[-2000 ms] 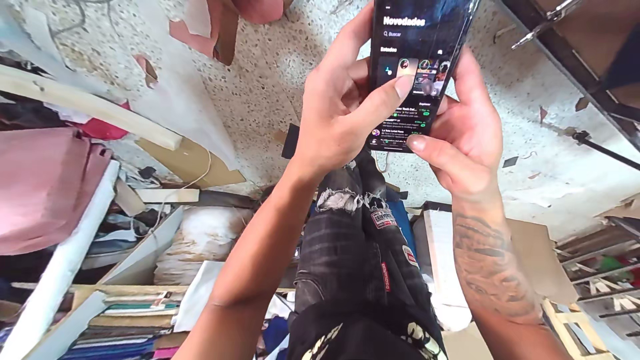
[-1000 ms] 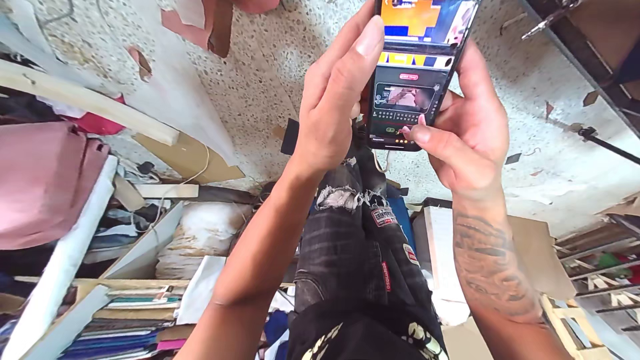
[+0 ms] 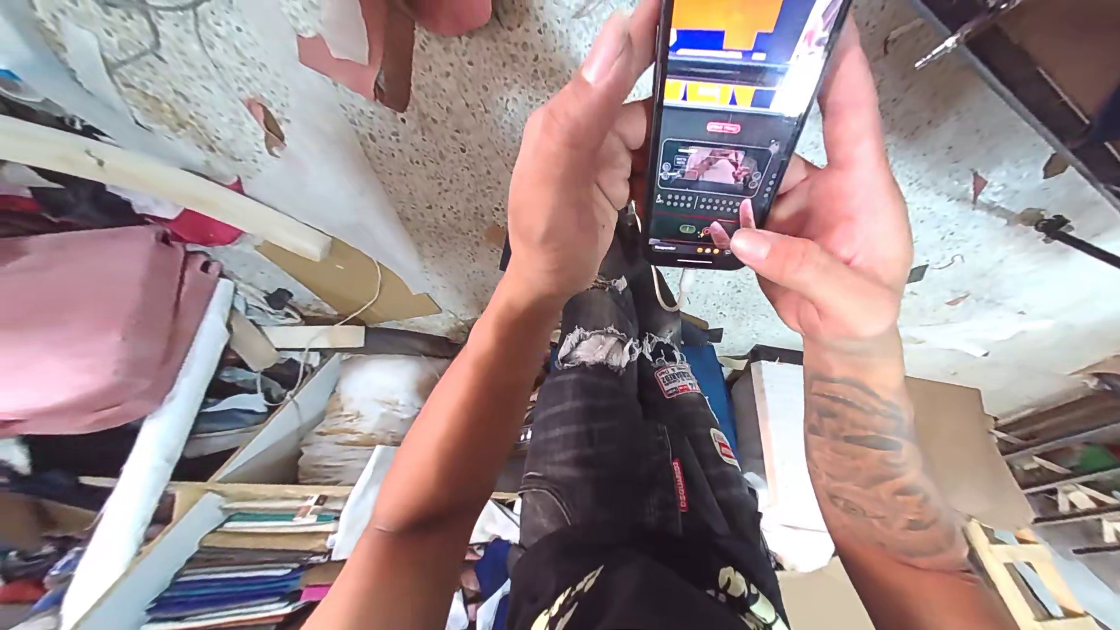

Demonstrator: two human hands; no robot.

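Note:
A black smartphone (image 3: 722, 131) with a lit screen is held upright between both hands at the top. My left hand (image 3: 577, 166) grips its left edge, the thumb along the side and the fingers behind it. My right hand (image 3: 831, 219) wraps the right edge, with the thumb at the screen's lower right corner. A white cable (image 3: 672, 293) hangs below the phone. Beneath are my legs in ripped black jeans (image 3: 595, 437). The top of the phone lies outside the view.
Scraps of material lie on the speckled floor (image 3: 472, 175). At left are a pink fabric bundle (image 3: 87, 324), a pale strip (image 3: 157, 188) and stacked folded fabrics or sheets (image 3: 236, 569). A cardboard piece (image 3: 958, 446) and a dark metal frame (image 3: 1024, 114) are on the right.
The phone's screen went from a dark list to a colourful picture above a smaller one. My left thumb has moved off the screen to the phone's left edge.

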